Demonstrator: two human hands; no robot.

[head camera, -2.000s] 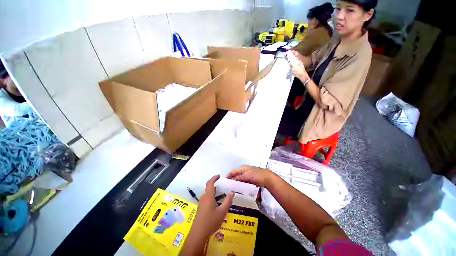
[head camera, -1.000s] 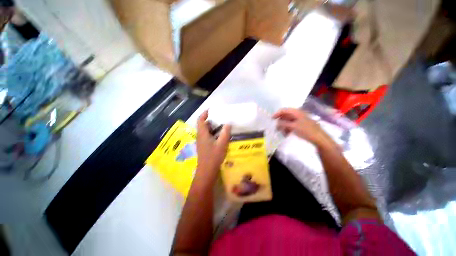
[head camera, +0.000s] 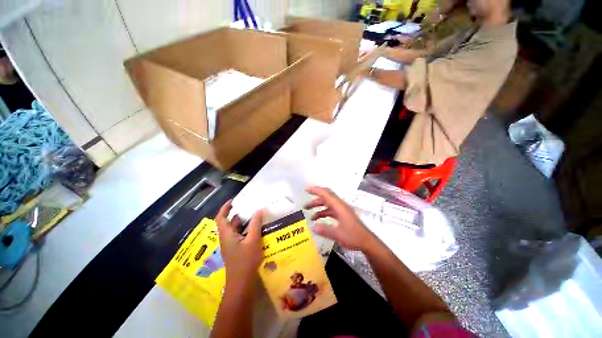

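Note:
A slim yellow retail box (head camera: 298, 267) with a black top band stands tilted in front of me, its M22 Pro front towards me and its white top flap open away from me. My left hand (head camera: 241, 239) grips its upper left side with thumb and fingers. My right hand (head camera: 335, 221) is beside the box's upper right, fingers apart, holding nothing. A yellow box with large lettering (head camera: 191, 267) lies on the bench to the left, partly hidden by my left forearm.
Open cartons (head camera: 254, 125), one with white contents, stand on the bench beyond. The black bench strip (head camera: 142, 247) runs along the left. A person in a brown shirt (head camera: 449, 92) is at the bench on the right, by a red stool (head camera: 428, 178). Bagged white trays (head camera: 402, 224) lie right.
The box has moved down and left, then tilted, with its front now more visible. My right hand has come off the white flap. The person on the right has leaned towards the cartons.

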